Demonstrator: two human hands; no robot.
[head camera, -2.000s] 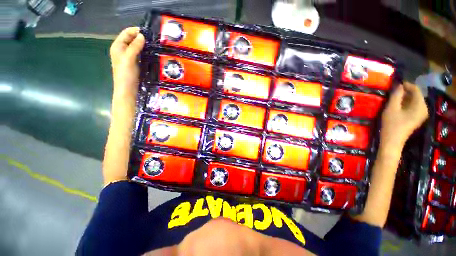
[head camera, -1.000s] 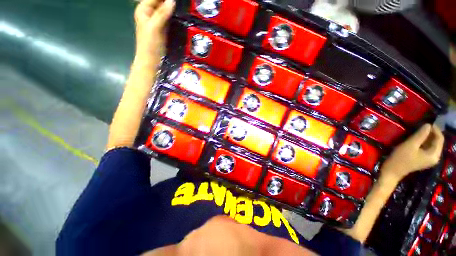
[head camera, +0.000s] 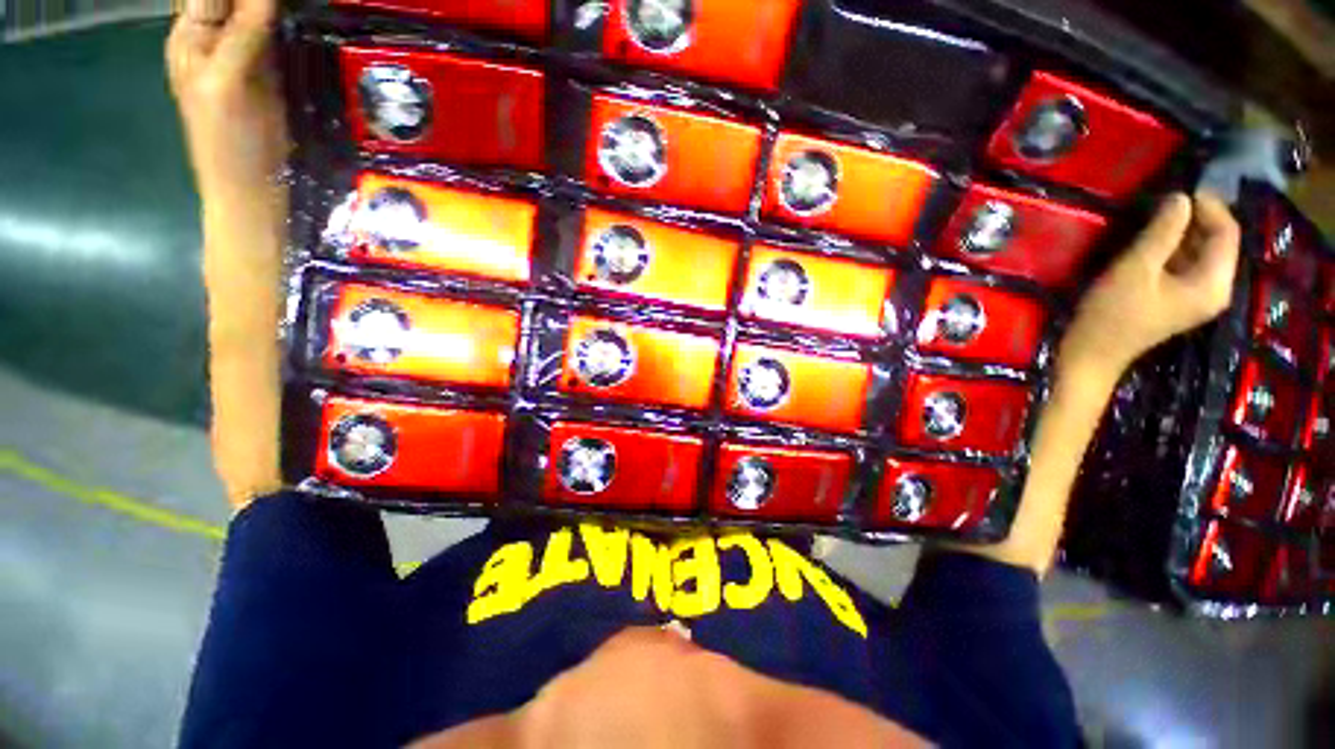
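Note:
A shiny black blister tray (head camera: 549, 264) is held up in front of my chest. Most of its pockets hold a glossy red unit (head camera: 454, 113), each with a round silver insert (head camera: 634, 151) near its left end. Glare turns some units orange or yellow. One pocket in the far row is empty. My left hand (head camera: 223, 41) is on the tray's left edge, its fingers partly cut off by the top of the picture. My right hand (head camera: 1171, 278) grips the tray's right edge.
Another black tray with red units (head camera: 1237, 483) lies at the right, beside a dark black surface (head camera: 1120, 483). A green surface (head camera: 103, 220) is at the left. Grey floor with a yellow line (head camera: 110, 498) shows below it.
Over the last second the tray has moved left and levelled out from its tilt, with both hands still on its edges. Compared with two seconds ago it fills more of the view.

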